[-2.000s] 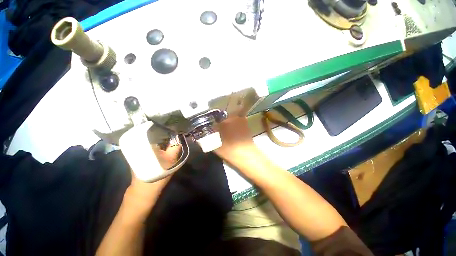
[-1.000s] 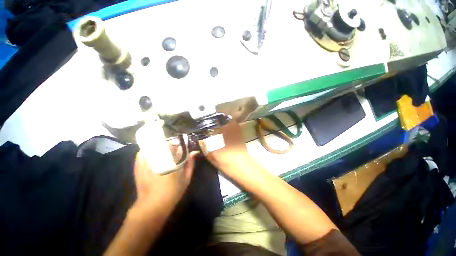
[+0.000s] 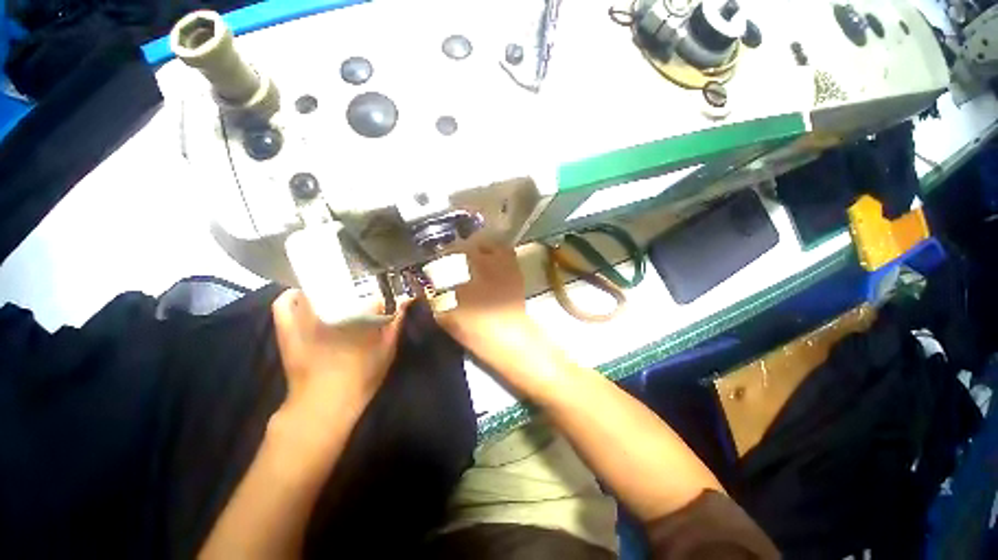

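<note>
The black garment piece (image 3: 219, 427) lies under the left end of the cream sewing machine head (image 3: 460, 131) and hangs over the table's front edge. My left hand (image 3: 334, 356) lies on the cloth just below the needle area, its fingertips partly hidden by the white guard (image 3: 320, 273). My right hand (image 3: 487, 301) is right of the presser area, its fingertips hidden behind the small white part and the head. The fingers' hold on the cloth cannot be made out. The needle is not clearly visible.
Scissors with green and orange-tan loops (image 3: 585, 295) lie right of my right hand. A dark smartphone (image 3: 714, 246) lies beyond them. An orange-yellow block (image 3: 884, 232) is at the far right. Cardboard (image 3: 755, 383) and black cloth (image 3: 854, 448) are at the lower right. A blue tray edge (image 3: 274, 20) is behind.
My left hand has come out from behind the guard and lies flatter on the cloth. My right hand stays near the presser area. The camera view has shifted, and the winder on the head shows more fully.
</note>
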